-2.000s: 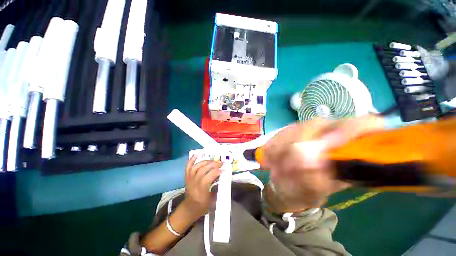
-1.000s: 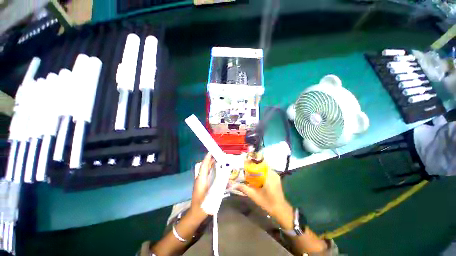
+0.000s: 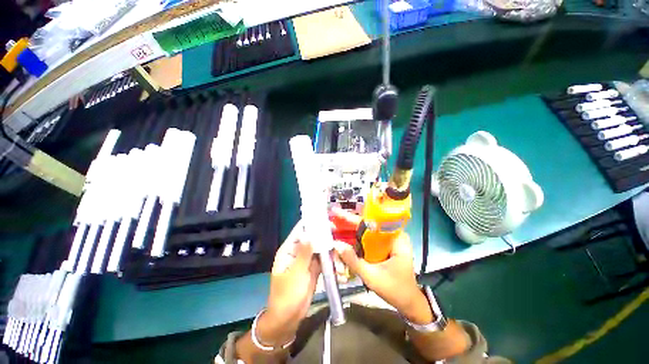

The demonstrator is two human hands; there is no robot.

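Observation:
My left hand (image 3: 295, 264) holds a white tripod stand (image 3: 310, 188) upright in the picture, its white legs together and its silver telescopic tube (image 3: 332, 290) pointing towards me. My right hand (image 3: 388, 274) grips the orange electric screwdriver (image 3: 385, 222), and its fingers reach to the stand beside my left hand. The screwdriver hangs from a black coiled cord. Its bit is hidden. The screw feeder (image 3: 349, 163) on its red base (image 3: 344, 223) stands just behind the stand and is partly covered by it.
Closed tripod stands (image 3: 134, 186) lie in rows on black foam trays (image 3: 206, 266) at the left. A desk fan (image 3: 473, 192) stands right of the feeder. A neighbouring tray (image 3: 618, 162) is at the far right. A hanging rod with a black joint (image 3: 385, 102) is above the feeder.
The stand's spread legs have come together and its silver tube now shows. The screwdriver has turned from sideways to hanging upright. The view has shifted, showing more of the far bench.

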